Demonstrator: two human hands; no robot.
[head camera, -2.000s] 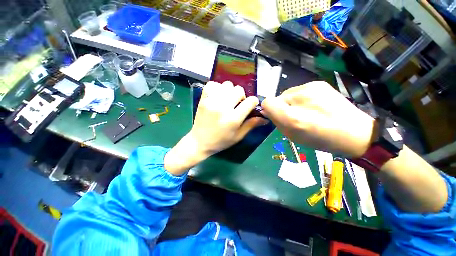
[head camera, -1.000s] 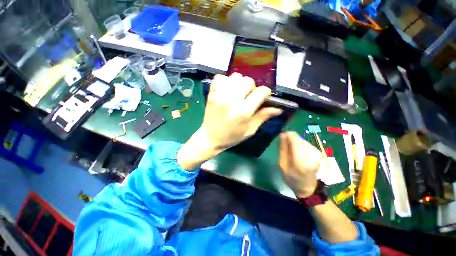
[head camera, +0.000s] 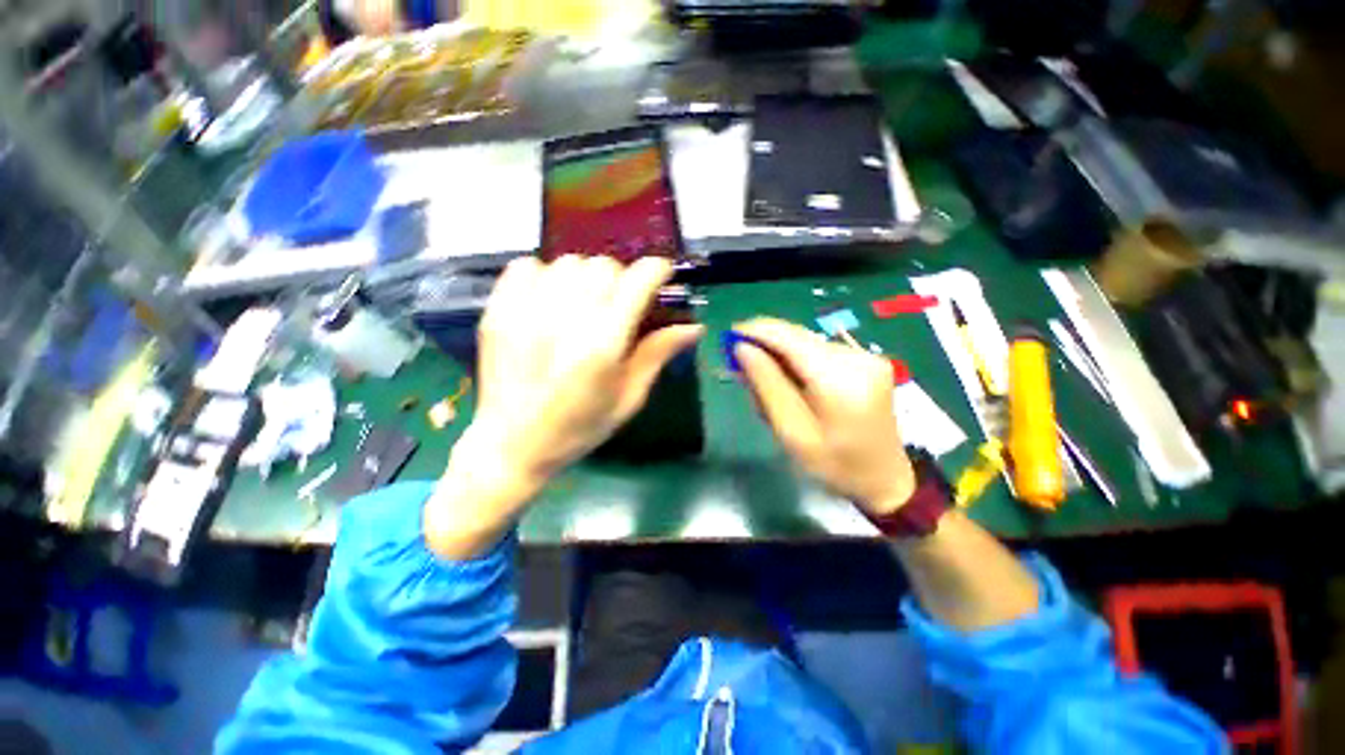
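The tablet's lit screen (head camera: 608, 195) shows a red and orange picture and stands up behind my left hand. A dark panel (head camera: 661, 406) hangs below it, largely behind the hand; how the two join is hidden. My left hand (head camera: 568, 347) grips the tablet at the edge between them, thumb on the near side. My right hand (head camera: 819, 398) is just to the right, apart from the tablet, and pinches a small blue opening pick (head camera: 732, 350) between thumb and fingertips. The picture is blurred.
A black panel (head camera: 816, 162) lies on the white shelf (head camera: 465, 214), with a blue bin (head camera: 314, 188) at left. On the green mat are a yellow-orange screwdriver (head camera: 1036, 421), white paper (head camera: 926, 421), a red strip (head camera: 904, 305) and, at left, a dark module (head camera: 373, 460).
My right hand has come up from lower down to beside the tablet's edge, and the blue pick now shows in its fingertips. My left hand still grips the tablet. The camera view has turned.
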